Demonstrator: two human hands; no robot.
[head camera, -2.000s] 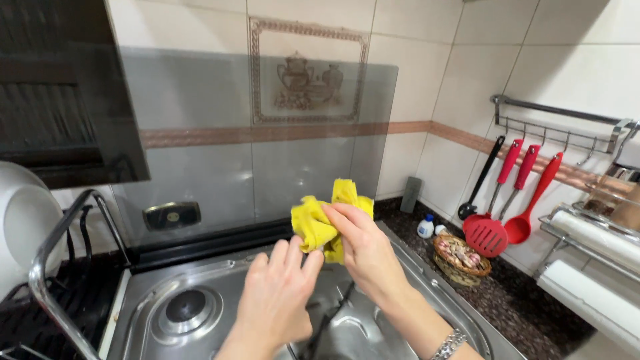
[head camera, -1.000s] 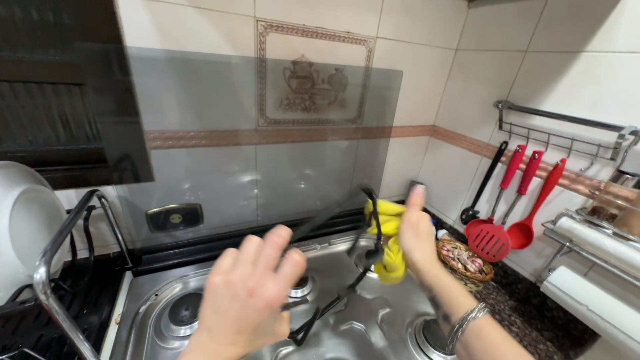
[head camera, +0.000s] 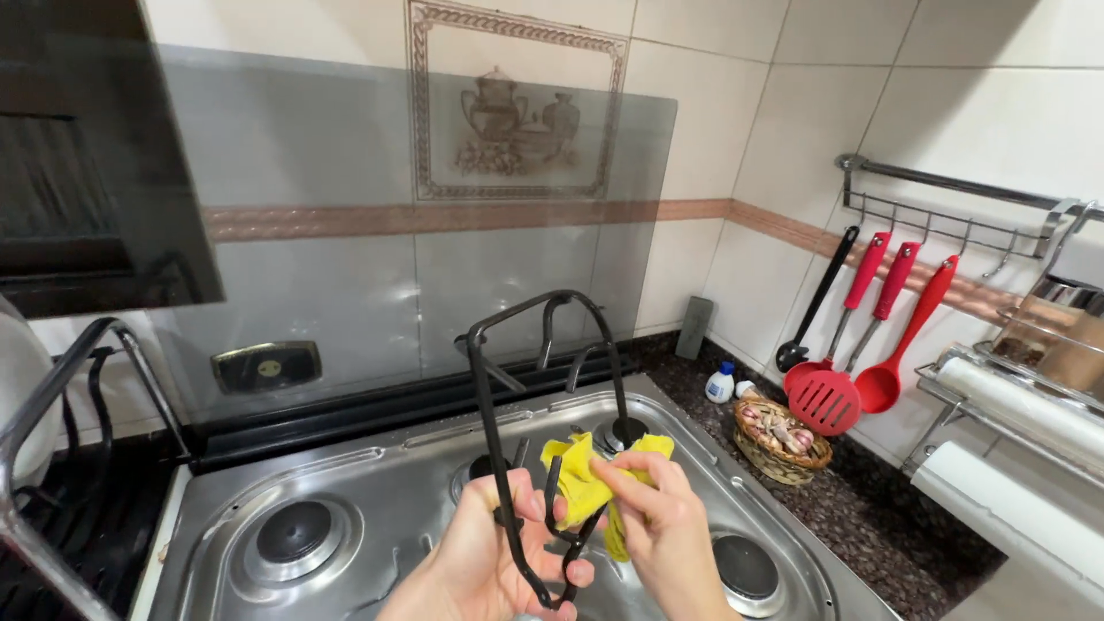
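Over a stainless steel gas cooktop (head camera: 397, 483), my left hand (head camera: 496, 552) grips the lower end of a black metal pan-support grate (head camera: 489, 414), which is held up at a tilt. My right hand (head camera: 660, 526) pinches a yellow cloth (head camera: 580, 483) against a prong of the grate, between its bars. Round black burners show on the cooktop, one at the left (head camera: 297, 530) and one at the right (head camera: 749, 567). A bracelet is out of sight in this view.
A raised glass lid (head camera: 517, 241) stands behind the cooktop. At left is a metal dish rack (head camera: 52, 388) with a white plate. At right, a wicker basket of garlic (head camera: 780, 440), a small blue-capped bottle (head camera: 720, 384), hanging red utensils (head camera: 825, 403) and paper rolls (head camera: 1009, 509).
The grate is now raised and steady in my left hand; one second ago it was a blur between both hands. The cloth in my right hand has moved onto one of its prongs.
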